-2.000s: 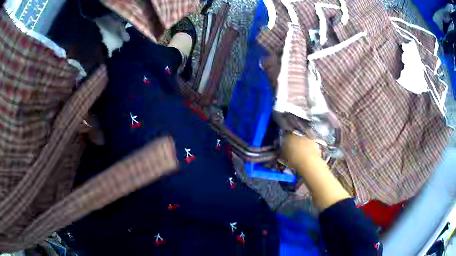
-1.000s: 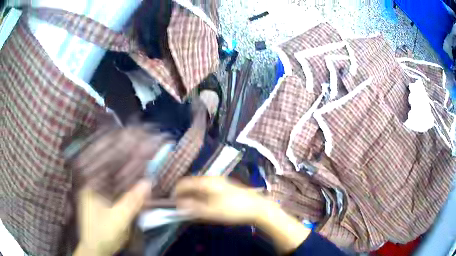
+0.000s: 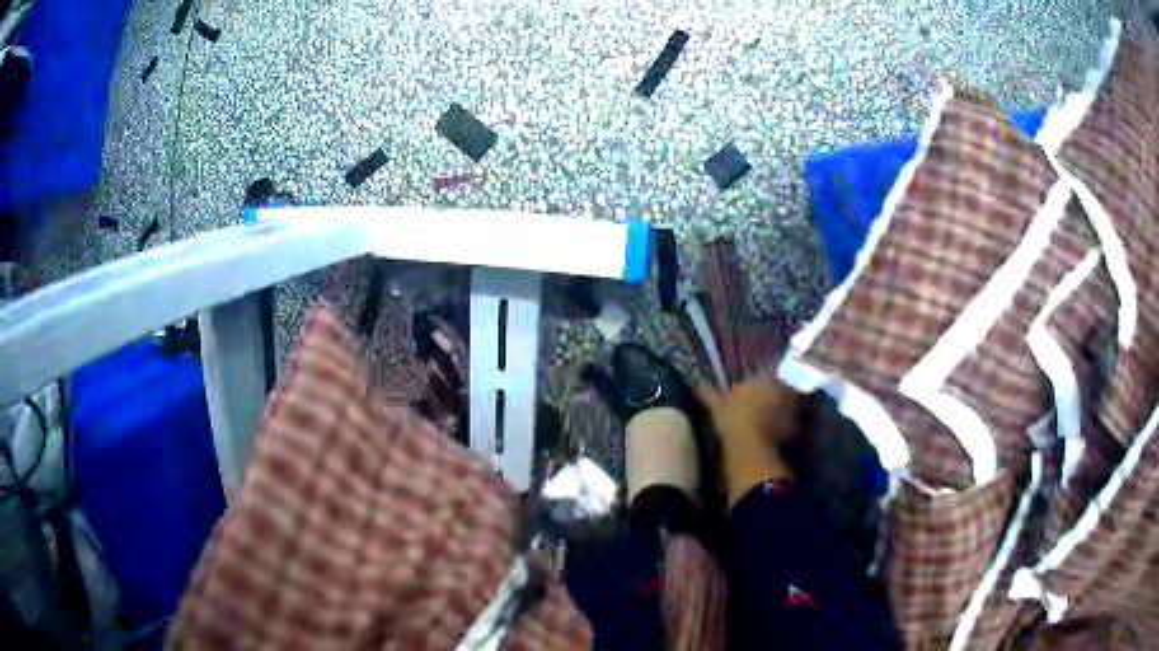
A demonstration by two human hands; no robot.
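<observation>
My right hand (image 3: 752,426) reaches down beside a shoe, at the near end of long plaid strips (image 3: 737,305) lying on the floor. The hand is dark and blurred, and I cannot tell whether its fingers hold a strip. My left hand is not in view. A plaid cloth panel (image 3: 343,509) hangs at the lower left. White-edged plaid panels (image 3: 979,248) are heaped at the right.
A white metal stand (image 3: 496,242) with blue end caps crosses the left and middle. The wearer's shoe (image 3: 642,382) is beside it. Dark scraps (image 3: 467,131) lie on the speckled floor. Blue plastic (image 3: 833,204) shows behind the heap; a blue container (image 3: 146,471) is at left.
The view has tipped down towards the floor and stand. Both hands were over the lap near gathered plaid pieces; now the right is low by the shoe and the left is out of view.
</observation>
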